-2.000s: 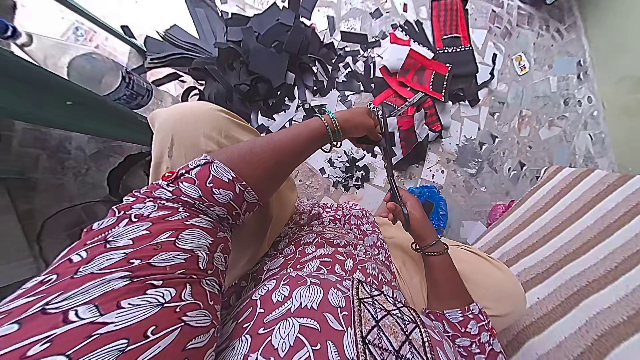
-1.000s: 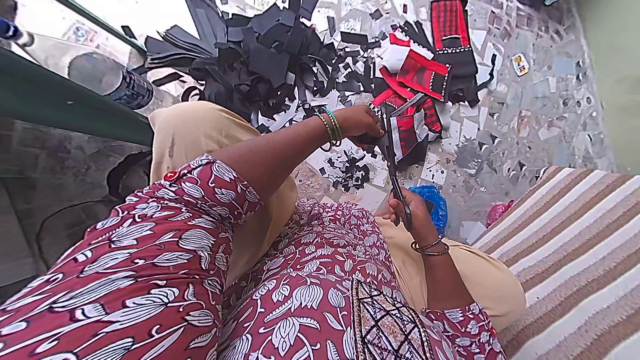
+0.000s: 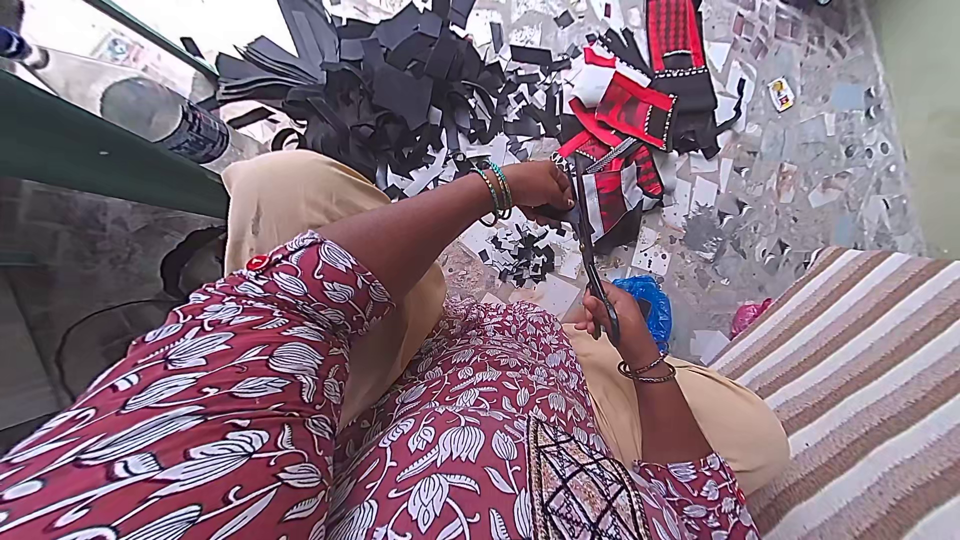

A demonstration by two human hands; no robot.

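My right hand point(image 3: 619, 319) is closed around the handles of a pair of dark scissors point(image 3: 587, 251), whose blades point up toward my other hand. My left hand point(image 3: 541, 191), with green bangles at the wrist, pinches a dark strip point(image 3: 553, 214) beside the blades; its shape is partly hidden by the fingers. Just past the blades lie red, black and white fabric pieces point(image 3: 637, 109) with beaded-looking trim. A small heap of black and white snippets point(image 3: 523, 255) is on the floor below my left hand.
A large pile of black strips point(image 3: 405, 67) spreads over the mosaic floor ahead. Plastic bottle point(image 3: 161, 112) lies at the left by a green bar. Blue plastic bag point(image 3: 651, 307) sits beyond my right wrist, and a striped mat point(image 3: 862, 375) covers the right side.
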